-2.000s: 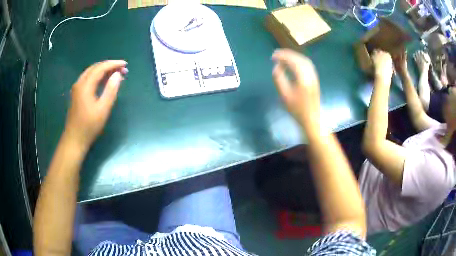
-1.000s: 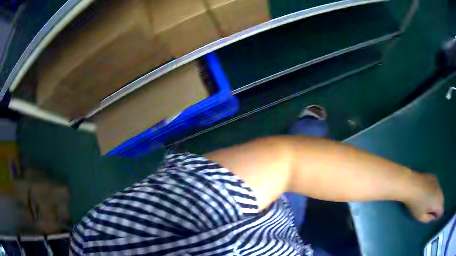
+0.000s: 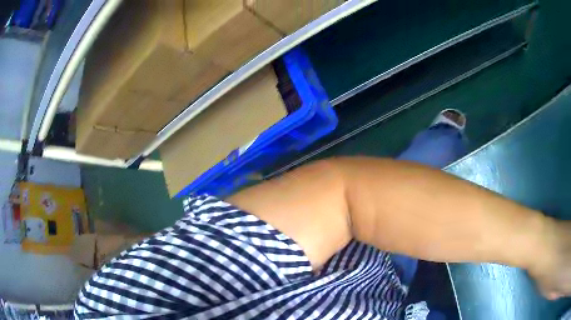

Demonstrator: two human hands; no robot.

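Several closed tan cartons (image 3: pixel 134 81) stand side by side on the metal rack at the upper left. A blue plastic bin (image 3: pixel 316 115) sits low on the rack, with a flat cardboard piece (image 3: pixel 225 128) and dark items in it. My left hand (image 3: pixel 556 265) is at the right edge over the green worktable (image 3: pixel 494 290). It is blurred and cut off by the edge, so its fingers and any hold do not show. My right hand is out of the picture.
The curved silver rail (image 3: pixel 250 62) of the rack crosses the upper view, with dark green shelves to its right. A yellow panel (image 3: pixel 53 219) with labels is at the far left. My foot (image 3: pixel 451 117) shows on the floor between rack and table.
The view has turned from the table, scale and neighbouring worker to the rack at the left. Since the last earlier frame, my left hand has shifted farther toward the right edge.
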